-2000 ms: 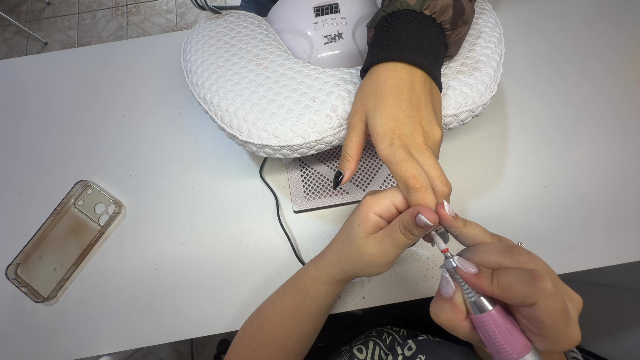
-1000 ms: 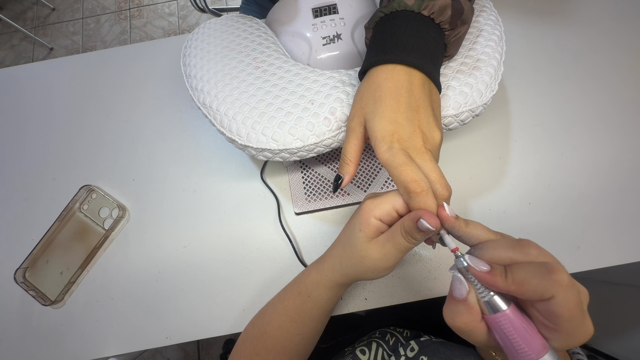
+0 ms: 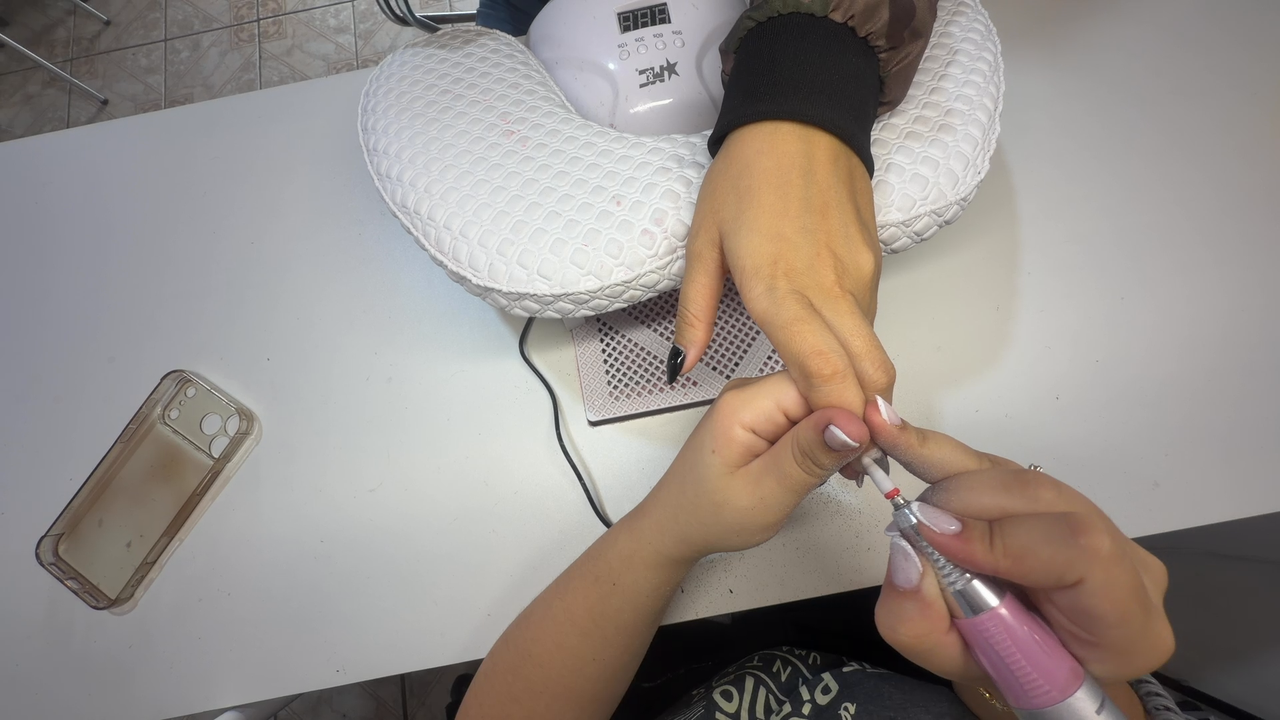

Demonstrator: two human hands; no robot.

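Note:
My left hand [image 3: 755, 465] is closed around fingers of another person's hand [image 3: 800, 250], its thumb pressing near a fingertip. That hand reaches down from a black cuff [image 3: 795, 85] over a white cushion; its thumb has a pointed black nail [image 3: 676, 362]. My right hand [image 3: 1030, 540] grips a pink and silver electric nail drill [image 3: 1015, 640], with the index finger resting against the other person's fingers. The drill's white bit [image 3: 879, 474], with a red band, is at a fingernail of the held hand. Whether the bit touches the nail is hard to tell.
The curved white quilted cushion [image 3: 520, 190] lies around a white nail lamp [image 3: 630, 75]. Below it is a perforated dust collector [image 3: 640, 355], with a black cable [image 3: 555, 410] beside it. A clear phone case [image 3: 150, 490] lies on the white table [image 3: 350, 480]. Dark dust specks dot the front edge.

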